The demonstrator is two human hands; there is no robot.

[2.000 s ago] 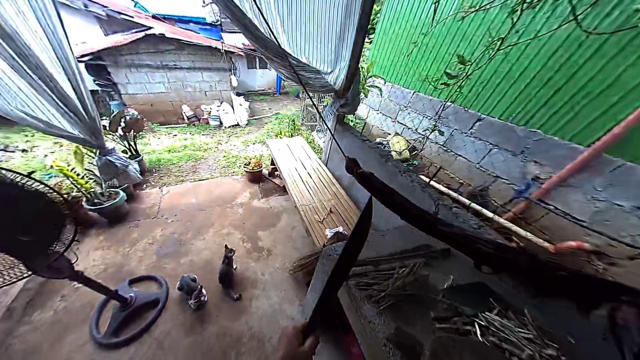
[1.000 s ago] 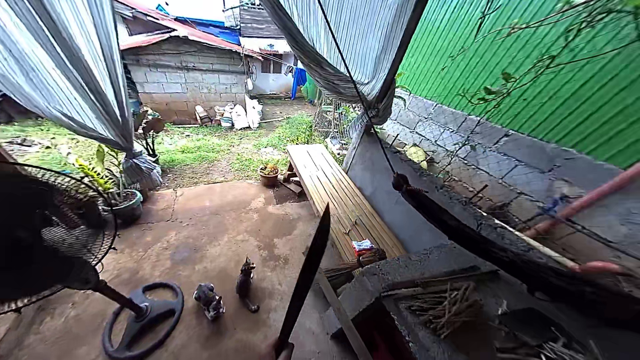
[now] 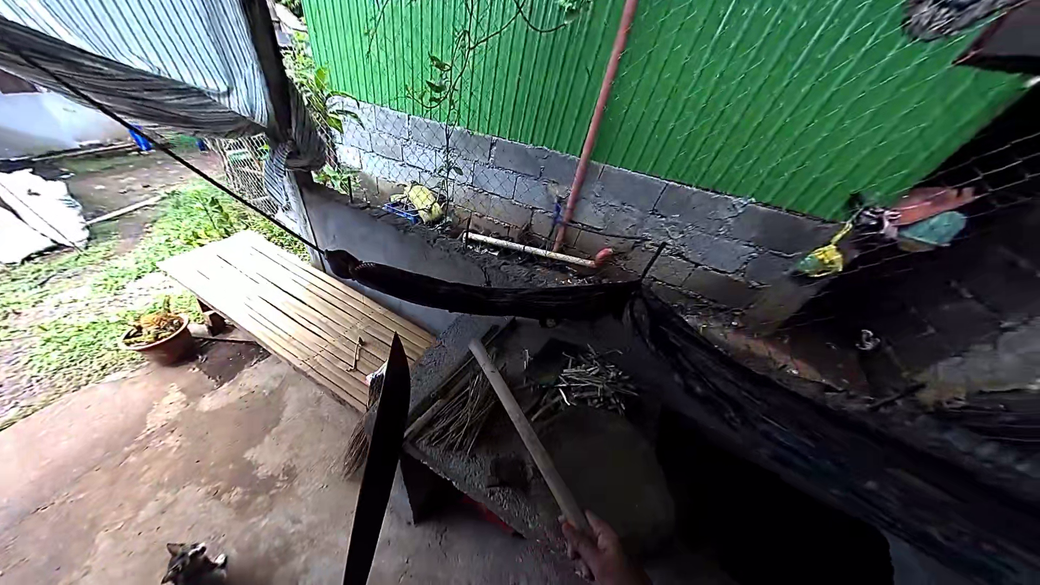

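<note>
My right hand (image 3: 597, 548) is closed around the lower end of a wooden stick (image 3: 528, 439), at the bottom right of centre. The stick slants up and left over a concrete ledge (image 3: 487, 479). Left of it a long dark machete blade (image 3: 383, 463) points upward, its tip over the near end of a bamboo bench. Its handle is below the frame's edge, and my left hand is out of view. Blade and stick are apart. Thin sticks (image 3: 459, 414) and a pile of short twigs (image 3: 593, 380) lie on the ledge behind the stick.
A bamboo bench (image 3: 284, 305) stands beyond the blade. A dark hanging cloth (image 3: 504, 299) stretches across the middle to the lower right. A cat (image 3: 193, 562) is on the floor at lower left, and a potted plant (image 3: 158, 333) stands by the bench. Wire mesh fronts a block wall (image 3: 691, 215).
The view has swung to the right. The hand on the stick has come into view, while the hand seen at the machete's handle before is out of frame.
</note>
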